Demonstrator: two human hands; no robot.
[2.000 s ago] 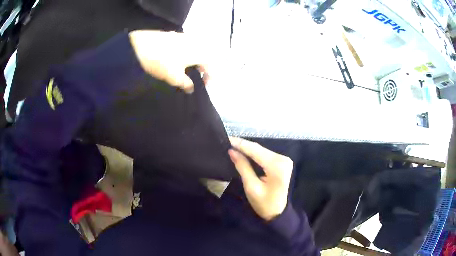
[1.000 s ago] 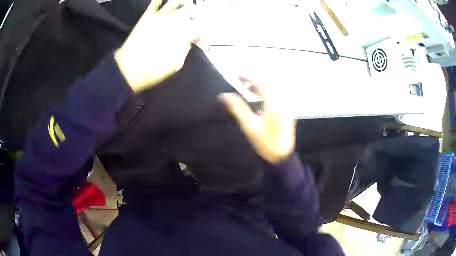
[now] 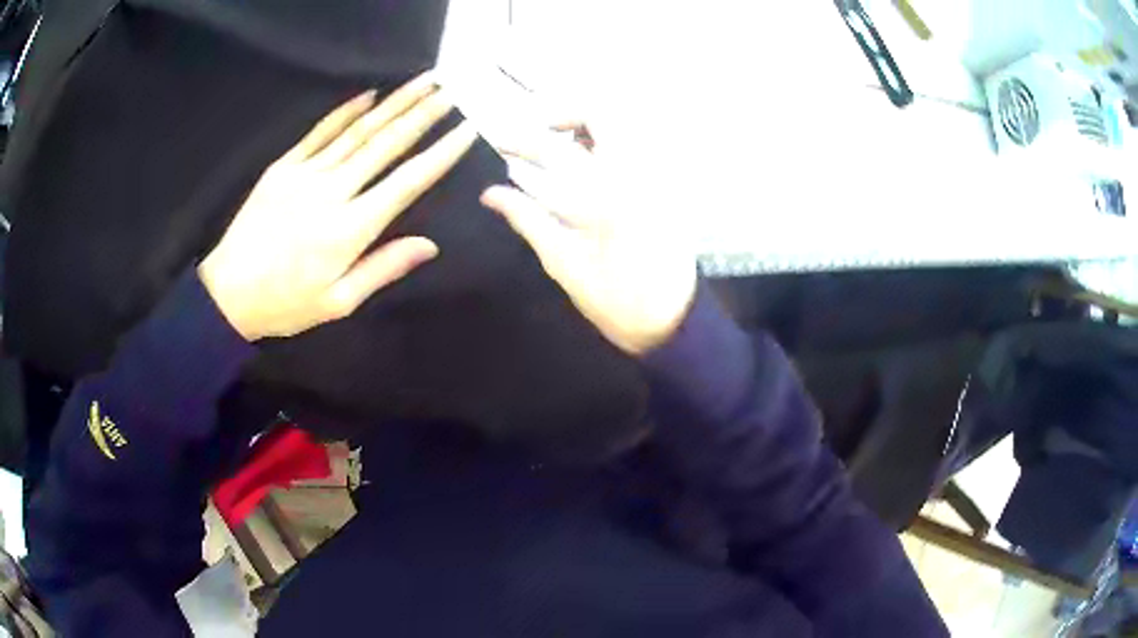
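The dark fabric panel (image 3: 412,337) lies over the table's left part and front edge and hangs towards my lap. My left hand (image 3: 327,212) rests flat on it, palm down, fingers spread, fingertips near the panel's edge. My right hand (image 3: 593,231) is at the panel's right edge, thumb over the cloth and fingers over the white table (image 3: 799,162). The right fingers are pale and washed out against the table, so whether they pinch the edge cannot be told.
Black thread snips (image 3: 876,52) and the end of a brown stick (image 3: 914,18) lie at the table's back right. A white vented box (image 3: 1042,106) stands at the right. Dark cloth (image 3: 861,374) hangs below the front edge. A red cloth (image 3: 277,471) is at lower left.
My left hand has let go of the pinched edge and lies flat with spread fingers. My right hand has moved up and left along the edge. The panel is spread flatter.
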